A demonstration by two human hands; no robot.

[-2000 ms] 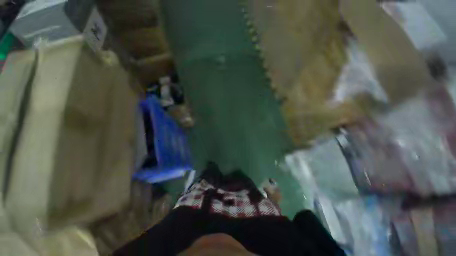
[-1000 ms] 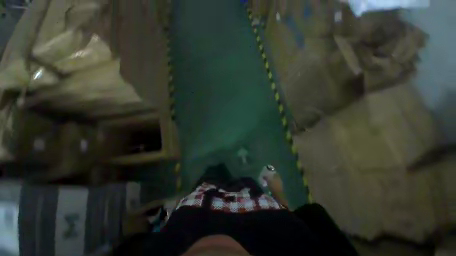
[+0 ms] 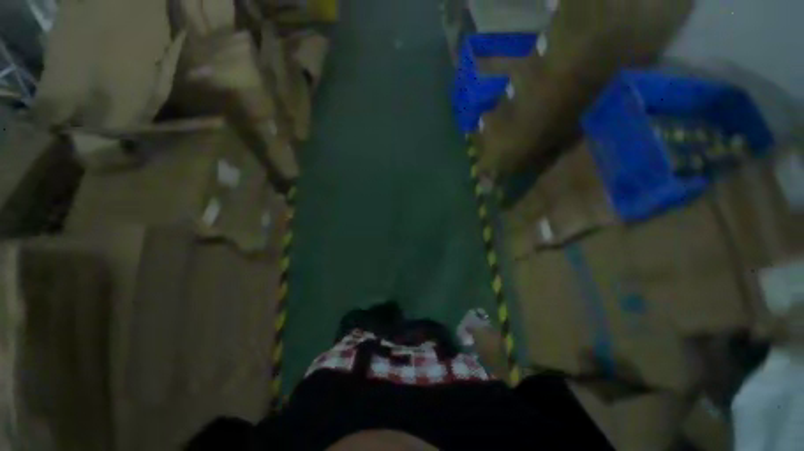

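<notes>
A small white bottle with a shiny round top (image 3: 472,322) shows low in the picture, just right of the red-white checked cloth. My right hand (image 3: 490,343) is around it, small and blurred, partly cut off by my dark sleeve. The bottle is upright or nearly so, above the green floor. The red-white checked lettering or cloth (image 3: 401,363) is on my black shirt. My left hand is not in view.
A green floor aisle (image 3: 388,176) runs ahead between yellow-black tape lines. Cardboard cartons (image 3: 198,299) line the left side. On the right are more cartons (image 3: 670,282), a blue crate (image 3: 617,141) holding small yellowish things, and another blue crate (image 3: 476,92) farther ahead.
The view has moved forward along the aisle. The striped box at left has gone out of view, and blue crates now show at right. The bottle stays in my right hand.
</notes>
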